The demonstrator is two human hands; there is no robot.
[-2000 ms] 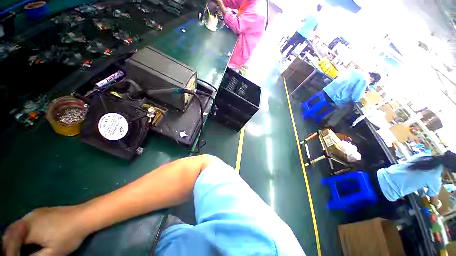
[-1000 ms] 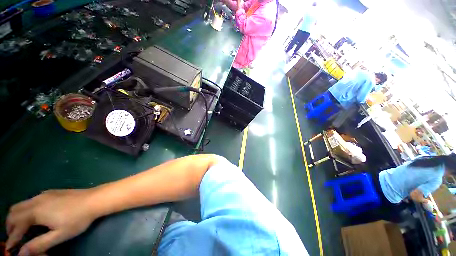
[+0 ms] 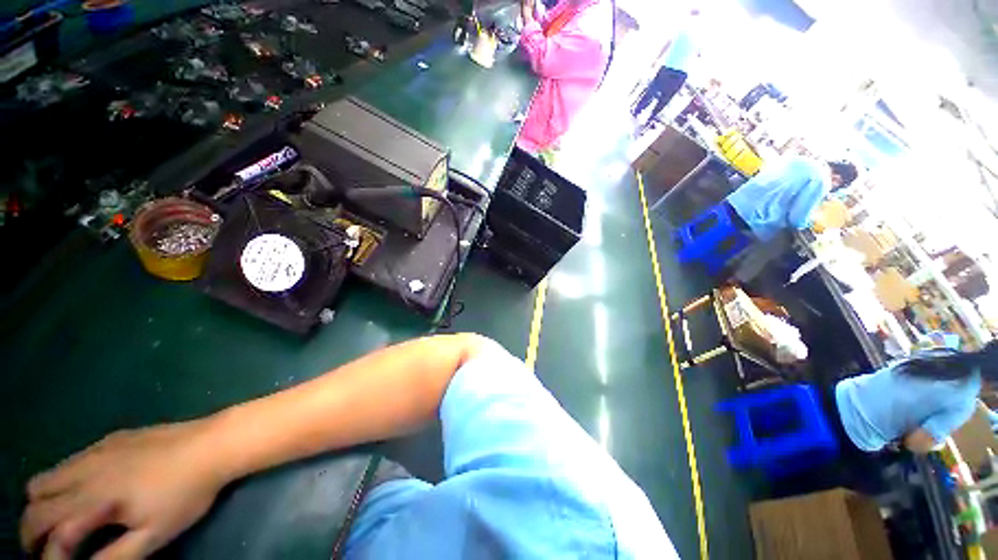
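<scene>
My right hand (image 3: 126,492) is at the lower left, bare, at the end of my forearm in a light blue sleeve. Its fingers are bent downward over the green mat (image 3: 120,372). The fingertips are near the picture's edge, with a dark patch between thumb and fingers; I cannot tell whether they hold anything. My left hand is out of the picture. Nearest beyond the forearm is a square black fan (image 3: 268,268) with a round white label. A yellow tape-roll cup (image 3: 175,246) of silvery bits touches its left side.
A dark grey soldering station (image 3: 372,159) stands behind the fan, with a black-handled iron (image 3: 383,193) beside it. Populated boards (image 3: 257,98) lie on the dark belt. A black crate (image 3: 534,213) is beyond the bench edge. A person in pink (image 3: 569,60) sits further up; others in blue are at right.
The whole view has shifted slightly, so the bench things sit a little further right. My right hand's fingers have changed their bend and sit slightly further right in the picture.
</scene>
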